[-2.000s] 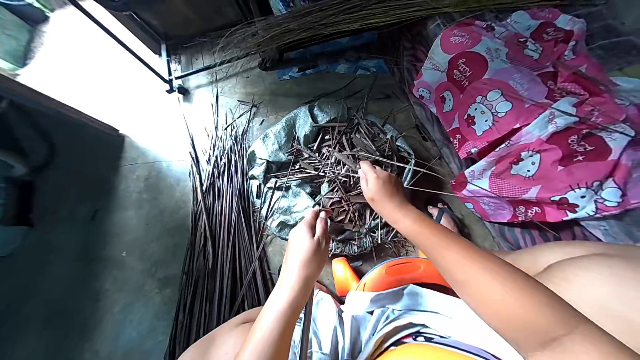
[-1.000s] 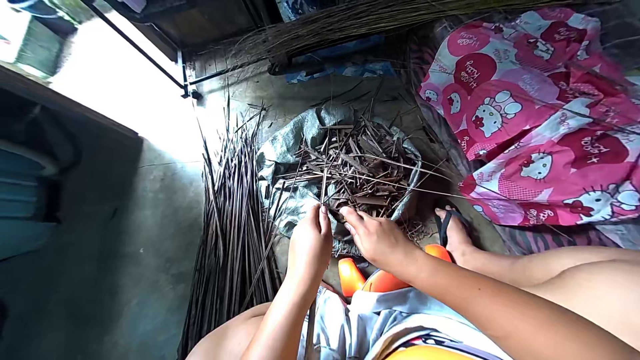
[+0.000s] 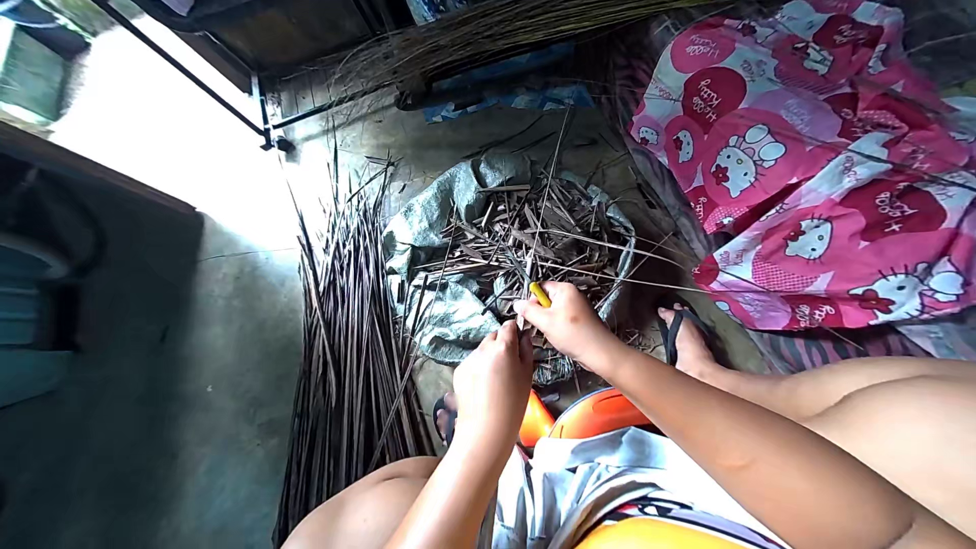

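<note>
My right hand [image 3: 560, 316] is closed around the yellow handle of a small knife [image 3: 540, 294], its dark blade pointing up and away. Just below and left of it, my left hand [image 3: 499, 366] grips a thin dried leaf strip [image 3: 521, 320] that runs up between both hands. Beneath them a pale woven plastic sack [image 3: 450, 305] lies rolled down around a heap of brown leaf scraps [image 3: 526, 221]. To the left stretches a long bundle of dark dried strips [image 3: 351, 366].
Pink printed cloth [image 3: 808, 168] lies at the right. A black metal frame leg [image 3: 264, 130] stands at the upper left, and long thin ribs [image 3: 473, 46] cross the top. My sandalled foot [image 3: 690, 339] is beside the sack, with an orange plastic object [image 3: 602, 415] close to my lap.
The hands were apart two seconds ago and are now close together. The yellow knife handle shows now in my right hand; the right hand has moved slightly away from my lap since one second ago.
</note>
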